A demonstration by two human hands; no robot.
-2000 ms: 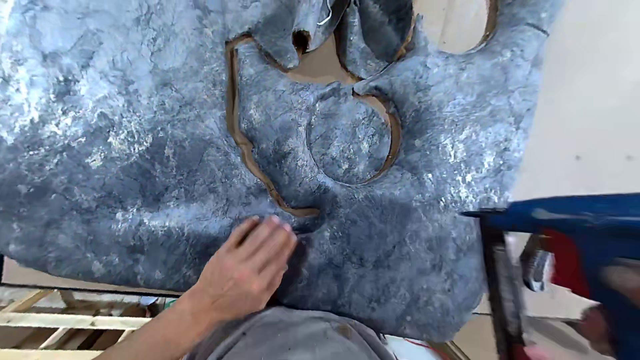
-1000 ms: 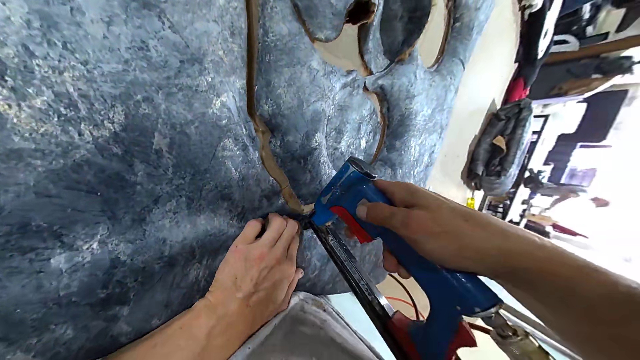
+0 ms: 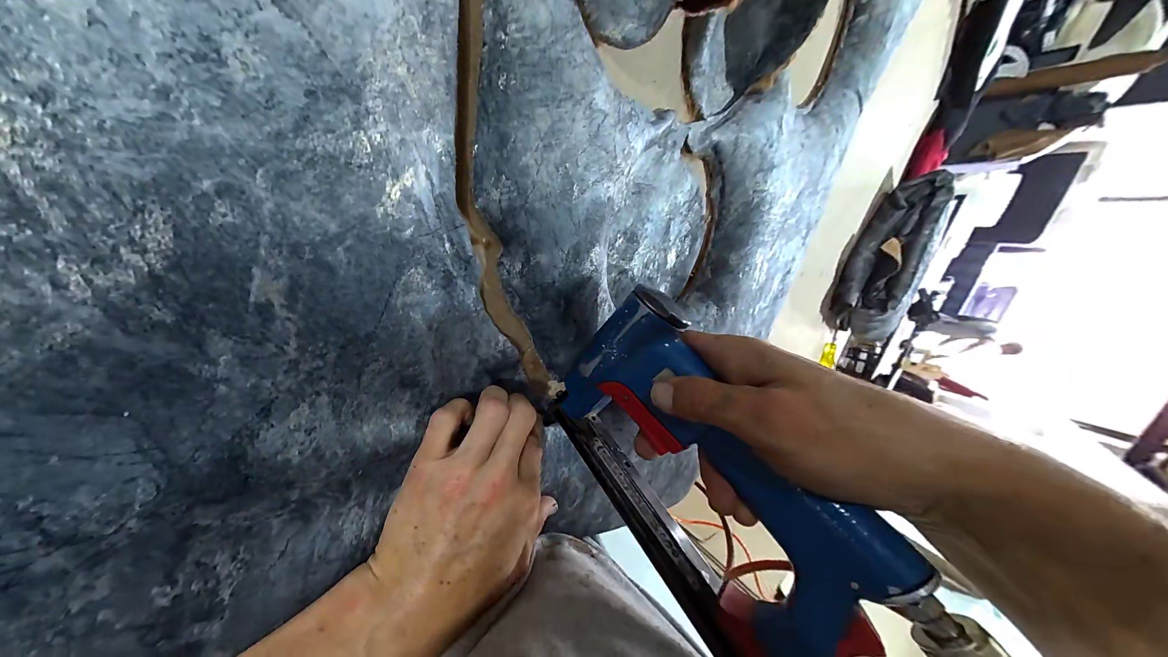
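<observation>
My right hand (image 3: 730,401) is wrapped around a blue pneumatic stapler (image 3: 630,356) with a red trigger and a long black magazine. The tool's nose touches the lower end of a tan gap (image 3: 497,292) cut in mottled blue-grey sheet material (image 3: 255,301), which looks like leather or vinyl. Just left of the nose lies my left hand (image 3: 479,474), fingers bent and pressing the material's edge; its fingertips are partly hidden. An air fitting (image 3: 940,625) shows at the tool's lower end.
Further cutouts with brown edges (image 3: 707,219) curve through the sheet above the tool. An orange hose (image 3: 757,566) hangs below, behind the stapler. At the right stand shelves with folded dark material (image 3: 890,255). Grey cloth (image 3: 584,602) covers my lap at the bottom.
Two seconds ago the stapler was at the right, apart from my left hand; now its nose is at the gap's end beside that hand. The view has turned, showing the room at right.
</observation>
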